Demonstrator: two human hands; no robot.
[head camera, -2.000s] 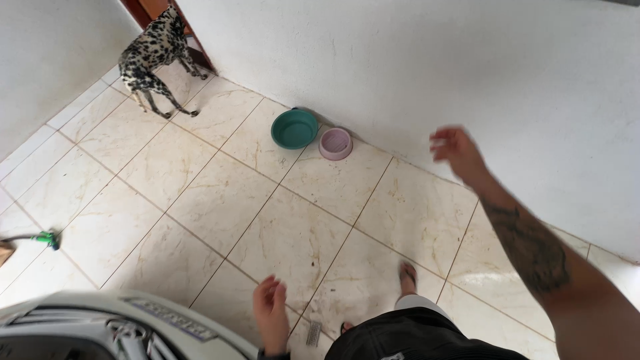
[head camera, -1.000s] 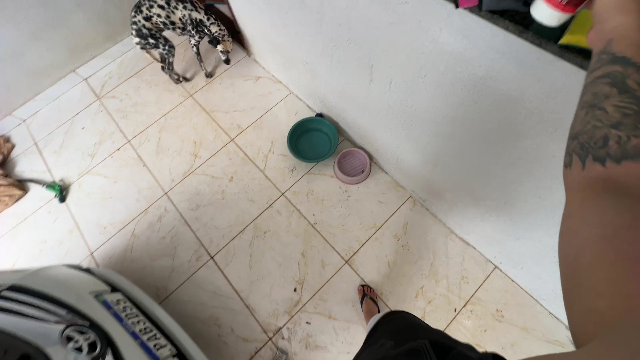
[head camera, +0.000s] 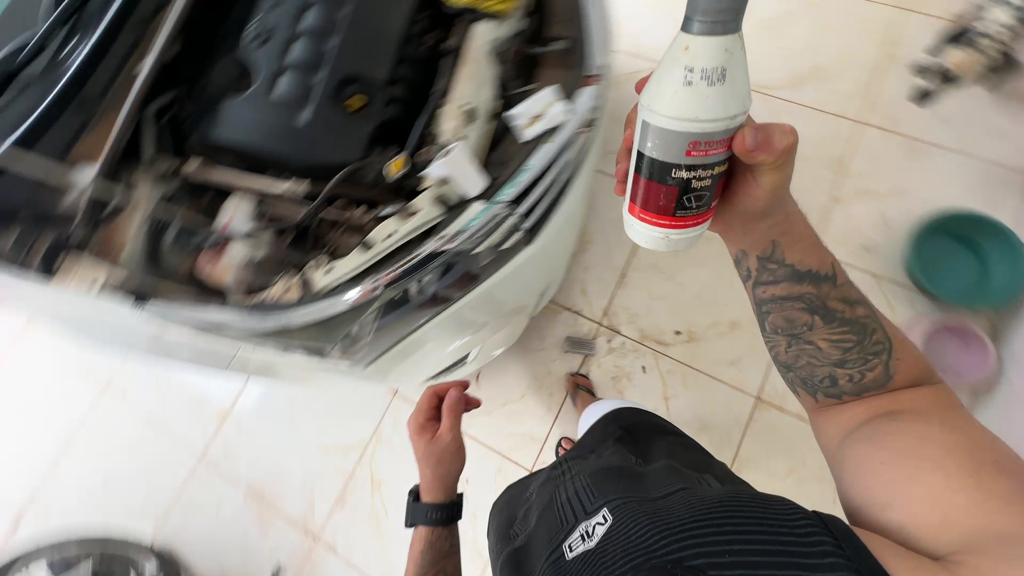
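Observation:
My right hand (head camera: 756, 164) grips a white plastic bottle of Toyota windshield washer fluid (head camera: 688, 136) with a grey cap and a red, black and grey label. The bottle is upright, beside the front corner of a car with its engine bay (head camera: 304, 96) exposed. My left hand (head camera: 440, 416), with a black watch on its wrist, hangs below the car's bumper (head camera: 496, 320). Its fingers are loosely curled and I see nothing in them, though whether they are fully closed is unclear.
A teal basin (head camera: 964, 260) and a pink bowl (head camera: 956, 350) are on the tiled floor at the right. A spotted dog (head camera: 972, 48) stands at the upper right, blurred. A floor drain grate (head camera: 579, 345) lies near my foot. Part of a wheel (head camera: 88, 558) shows at the lower left.
My right hand, seen without an object two seconds ago, now holds the bottle. A white and red thing was at that hand's edge of view one second ago. The view has swung left to the car.

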